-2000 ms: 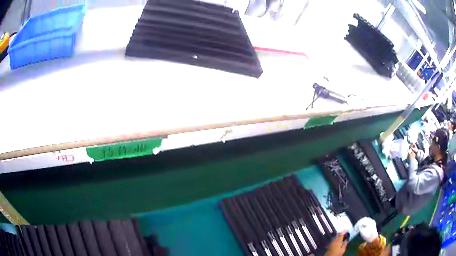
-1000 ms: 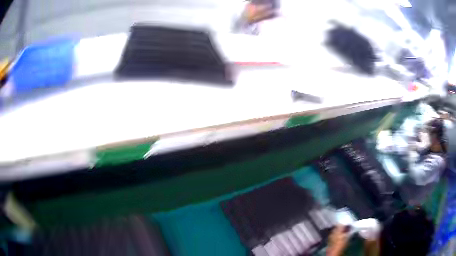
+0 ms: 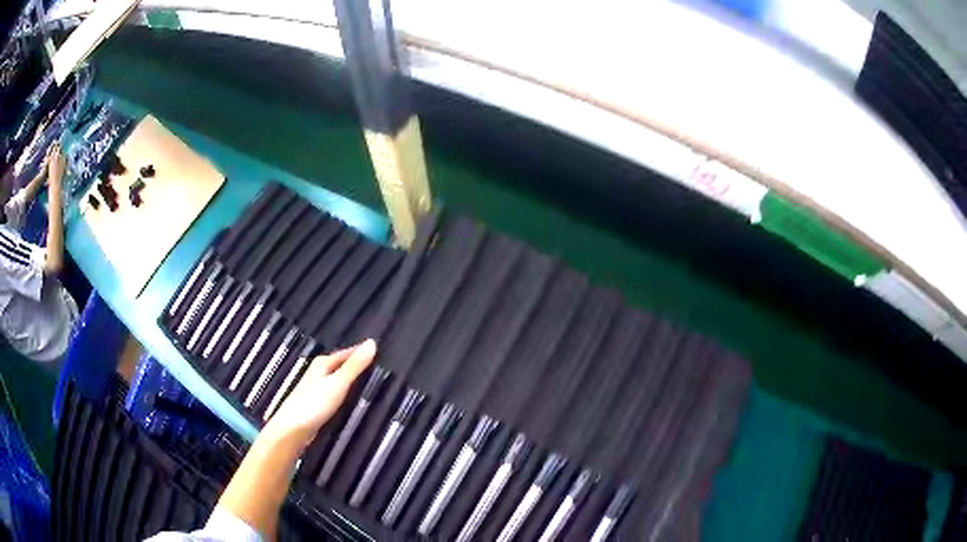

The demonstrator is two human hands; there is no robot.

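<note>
A wide black slotted tray point(image 3: 509, 307) lies in front of me, with a row of silver-and-black tubes point(image 3: 456, 476) in the near ends of its grooves. My left hand point(image 3: 323, 386), bare, reaches in from the lower left. Its fingertips are closed at this tray's left edge; what lies under them is hidden. A second slotted tray point(image 3: 308, 244), also holding silver-and-black tubes, lies to the left against or partly under the first. My right hand is not in view.
A metal post with a yellowish base point(image 3: 398, 180) stands behind the trays. A white shelf point(image 3: 594, 74) runs above. A tan board point(image 3: 159, 201) bears small black parts at left. A person in a white top point(image 3: 32, 286) works at far left. More black trays point(image 3: 106, 466) stand lower left.
The view has swung left, from the shelf with the blue crate to the slotted trays and post. My left hand has come into view at the tray edge.
</note>
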